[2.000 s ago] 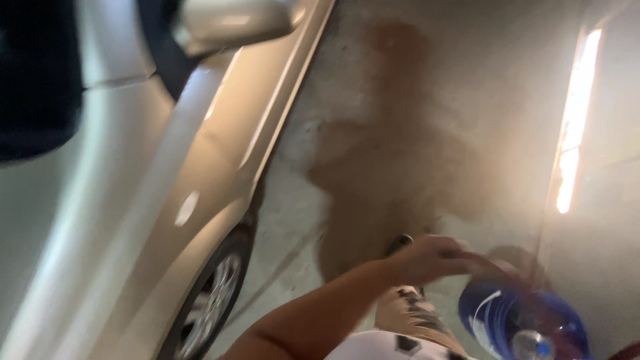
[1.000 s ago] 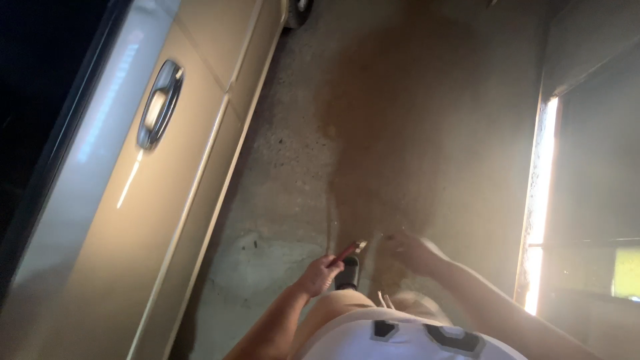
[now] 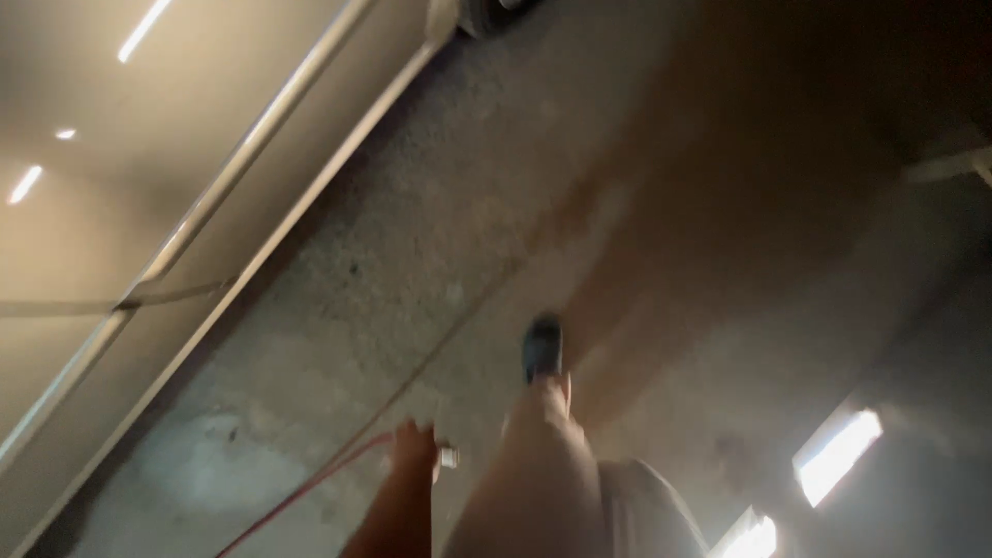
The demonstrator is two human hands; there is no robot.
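Note:
Near the bottom middle, my left hand (image 3: 415, 449) is closed around a red hose or cord (image 3: 310, 482), which trails down to the lower left. A small pale, metallic-looking end piece (image 3: 449, 456) sticks out on the right side of the fist. Motion blur hides the fingers' detail. My right hand is out of the picture. My leg and a dark shoe (image 3: 542, 346) show to the right of the left hand, over the concrete floor.
A beige car's side (image 3: 194, 225) runs diagonally along the left, with part of a wheel (image 3: 492, 14) at the top. Concrete floor (image 3: 434, 256) lies beside it. Bright light strips (image 3: 838, 457) glow at the lower right.
The view has swung and moved along the car. My right hand has left the picture. The red hose or cord now trails visibly from my left hand. The blue bucket seen two seconds ago is out of view.

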